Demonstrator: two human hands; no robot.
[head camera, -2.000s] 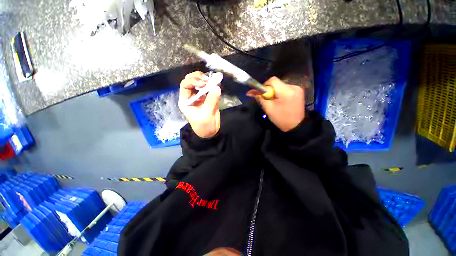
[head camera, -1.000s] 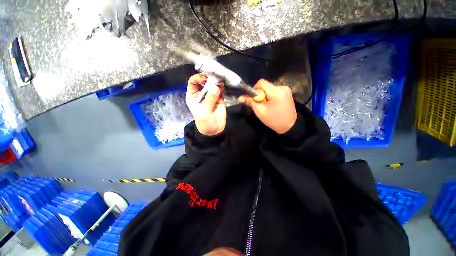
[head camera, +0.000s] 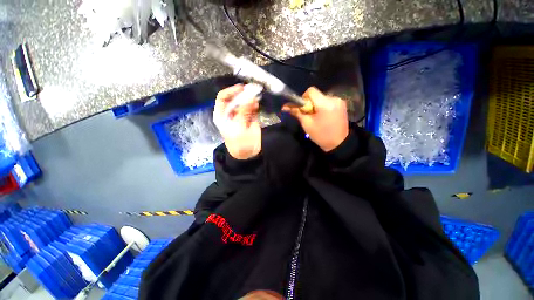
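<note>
My right hand (head camera: 325, 117) is closed around the tan handle of a soldering-iron-type tool (head camera: 261, 77). Its pale barrel points up and left over the bench edge, and its tip is blurred. My left hand (head camera: 239, 120) pinches a small whitish plastic part (head camera: 248, 94) just below the barrel. The left fingers and the part are blurred. I cannot tell whether the tool touches the part.
A speckled bench (head camera: 193, 55) curves across the top, with a whitish heap (head camera: 137, 17), a black cord (head camera: 249, 41) and a slim dark oblong (head camera: 24, 71). Blue bins of clear pieces stand left (head camera: 193, 137) and right (head camera: 418, 111). A yellow crate (head camera: 512, 108) stands far right.
The tool has shifted slightly up and left since the first frame. My right hand has moved a little left. My left hand moved right, then slightly back left, still pinching the part.
</note>
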